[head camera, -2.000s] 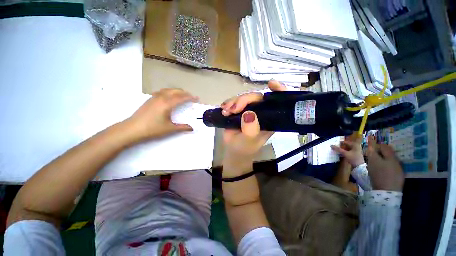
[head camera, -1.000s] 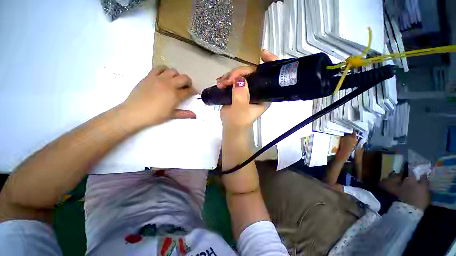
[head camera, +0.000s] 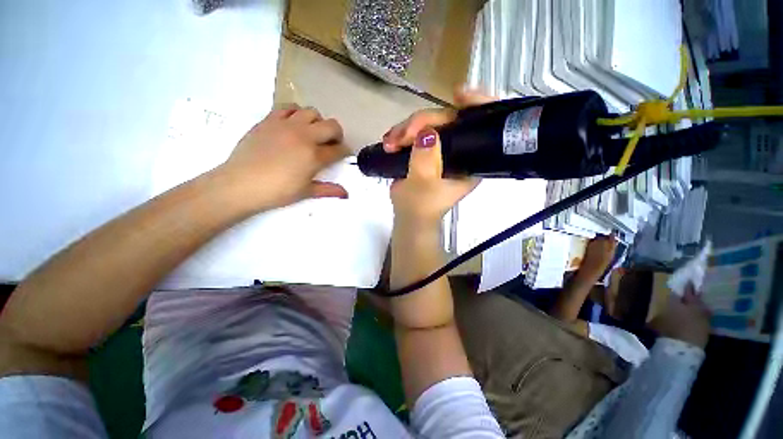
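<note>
My right hand (head camera: 427, 167) is closed around the narrow end of a black electric screwdriver (head camera: 558, 137) with a silver-white label. Its thin bit points left, close to the fingers of my left hand. My left hand (head camera: 288, 159) rests over a white panel (head camera: 283, 249), thumb and fingers curved apart around the bit tip. I cannot tell whether a screw is between its fingertips. A yellow cord (head camera: 654, 113) is knotted at the driver's rear, and a black cable (head camera: 506, 238) loops down past my right wrist.
A clear tray of silver screws (head camera: 384, 34) sits on brown cardboard (head camera: 319, 26) at the back. Tall stacks of white panels (head camera: 562, 51) stand behind and right of the driver. White paper sheets (head camera: 500, 264) hang at the bench edge. Another person's arm (head camera: 678, 321) is at the lower right.
The bench view has shifted upward and slightly right. Over two seconds the driver and both hands have moved up in the picture. The screw bag has mostly left the view, and more hanging sheets show.
</note>
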